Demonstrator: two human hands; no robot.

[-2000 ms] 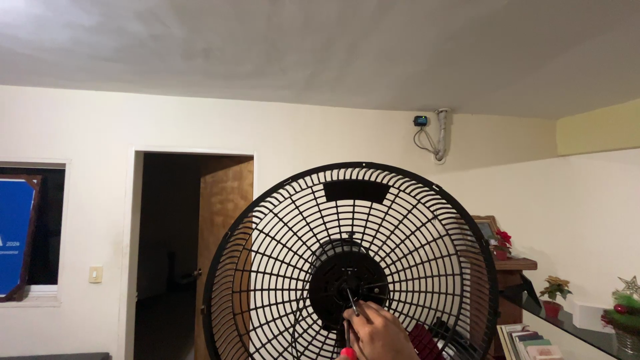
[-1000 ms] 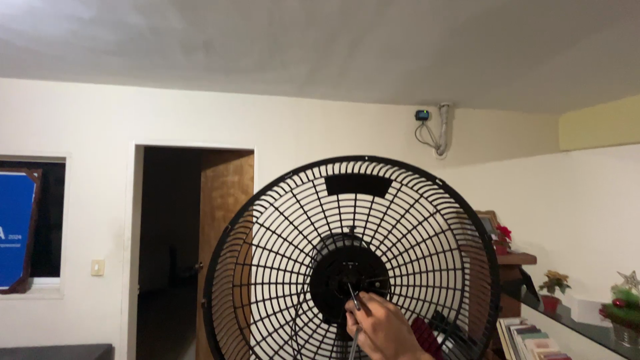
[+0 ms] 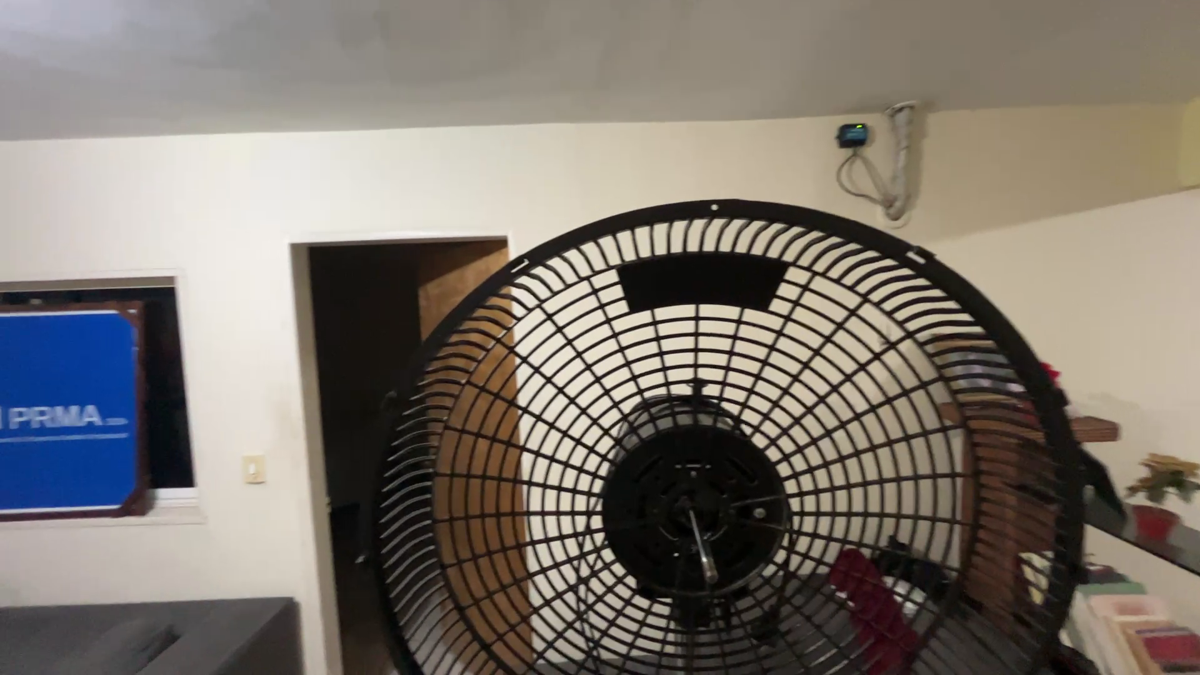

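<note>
A black fan's rear grille (image 3: 698, 281) fills the centre and right of the view, with its round rim facing me. At its middle is the black hub (image 3: 647, 506), with slots and a screw. A thin metal motor shaft (image 3: 701, 548) sticks out from the hub toward me. No blades are on the shaft. Behind the hub, part of the motor housing shows through the bars. Neither my left hand nor my right hand is in view.
A doorway with a wooden door (image 3: 469, 281) stands behind the fan at left. A dark grey sofa (image 3: 225, 628) is at lower left, below a blue framed sign (image 3: 70, 403). At right are a wooden shelf (image 3: 1097, 429), books (image 3: 1125, 609) and a potted plant (image 3: 1155, 520).
A hand that was at the hub with a tool, which had a red part in the oldest frame, has left the view. The fan now sits lower in the view.
</note>
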